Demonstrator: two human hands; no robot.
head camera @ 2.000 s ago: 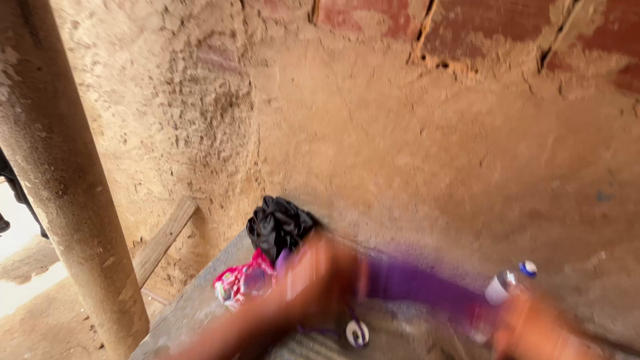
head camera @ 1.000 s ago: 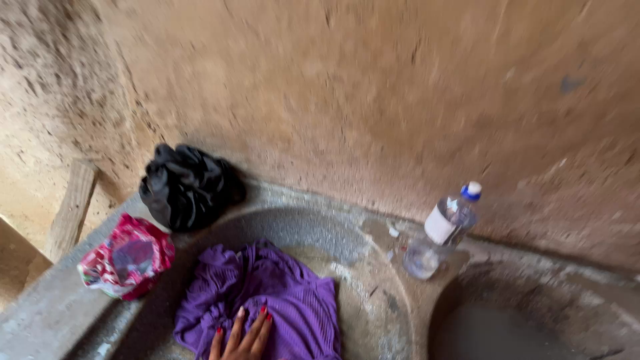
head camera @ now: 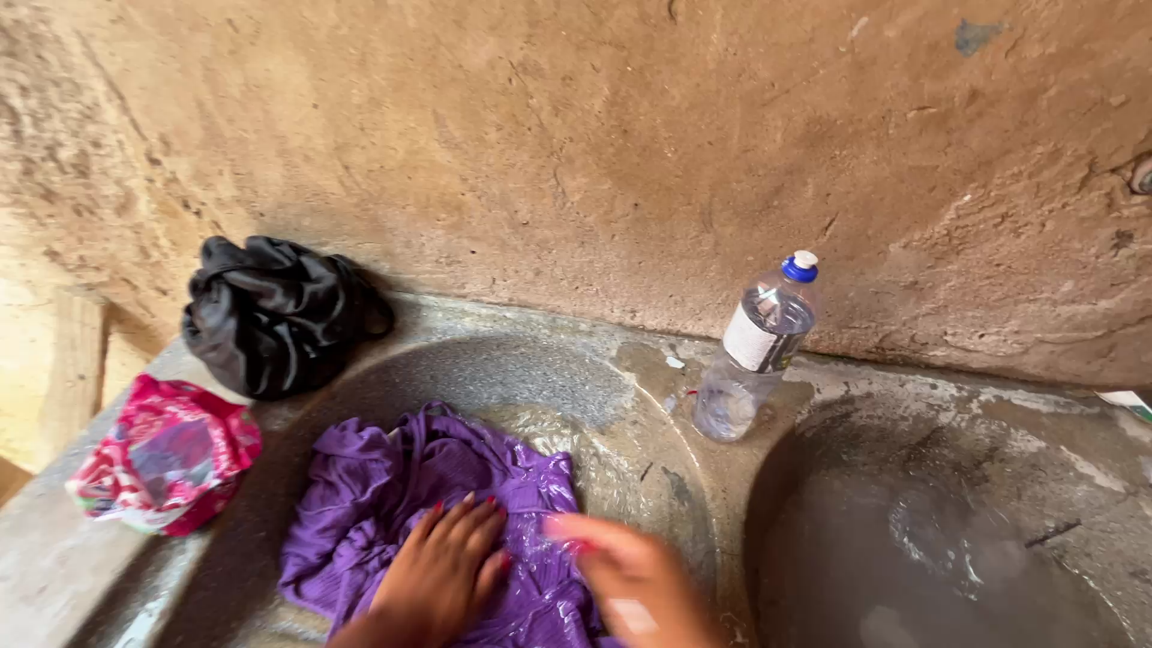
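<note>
A wet purple ribbed garment [head camera: 441,504] lies bunched in the left stone basin [head camera: 504,369]. My left hand [head camera: 445,567] rests flat on it, palm down, with its fingers apart and red nails showing. Just to the right, my right hand [head camera: 630,576] is blurred over the garment's right edge, its fingers pointing left; whether it grips any cloth cannot be told. A light patch shows on the back of that hand or wrist.
Bunched black fabric [head camera: 279,315] and a pink plastic packet [head camera: 171,454] sit on the left ledge. A clear bottle with a blue and white cap [head camera: 756,346] stands between the basins. Cloudy water fills part of the right basin [head camera: 900,414]. An earthen wall [head camera: 576,162] rises behind.
The purple garment, earlier a blurred stretch between both hands, lies in the basin since the second frame. My right hand has come into view beside the left. The view has turned down toward the basins.
</note>
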